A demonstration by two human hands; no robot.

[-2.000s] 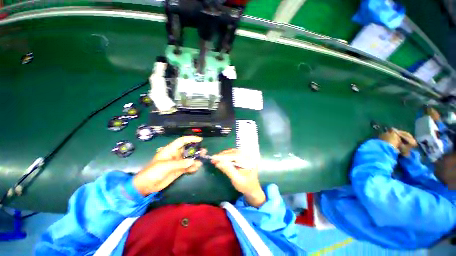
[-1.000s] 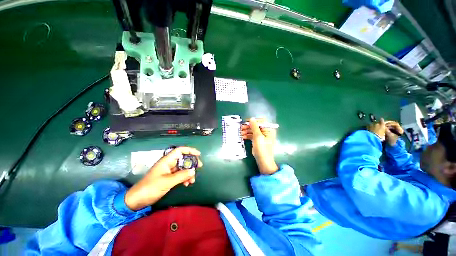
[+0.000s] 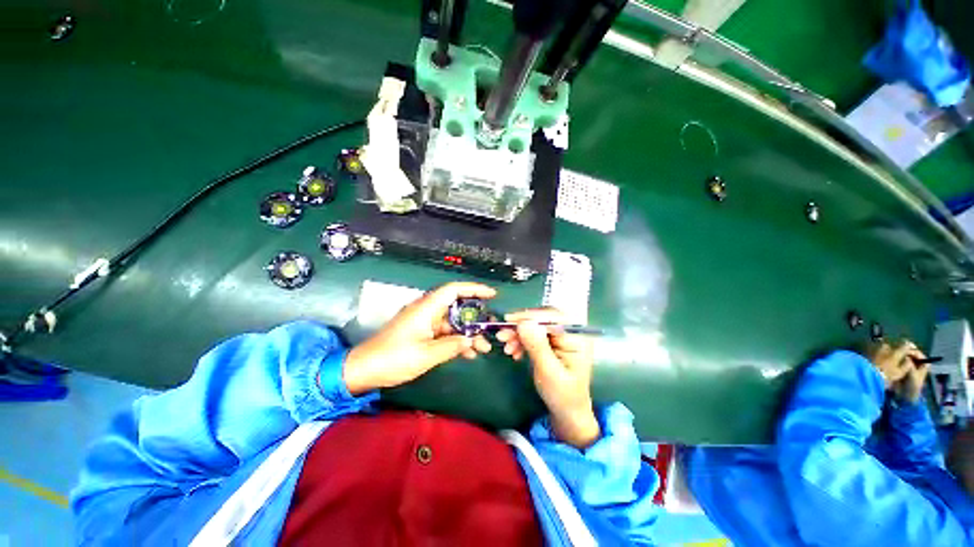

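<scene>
My left hand (image 3: 411, 344) holds a round module (image 3: 468, 314), a black disc with a yellowish centre, between thumb and fingers in front of the fixture. My right hand (image 3: 555, 369) grips thin pen-like tweezers (image 3: 566, 328), lying roughly level, with the tip at the module. Whether the tip touches it or carries anything is too small to tell. A label sheet (image 3: 568, 286) with rows of tiny marks lies just behind my right hand. The test fixture (image 3: 459, 252) shows a red light on its front edge, with the clear block (image 3: 477, 182) under its green plate (image 3: 440, 80).
Several modules (image 3: 291, 269) lie left of the fixture, near its black cable (image 3: 203, 192). A white paper (image 3: 387, 303) lies behind my left hand. A second label sheet (image 3: 587, 201) is right of the fixture. A co-worker's blue sleeve (image 3: 844, 427) is at the right. A metal rail (image 3: 748, 102) runs behind.
My right hand with the tweezers has moved left from the label sheet to the module in my left hand. The camera view has also shifted.
</scene>
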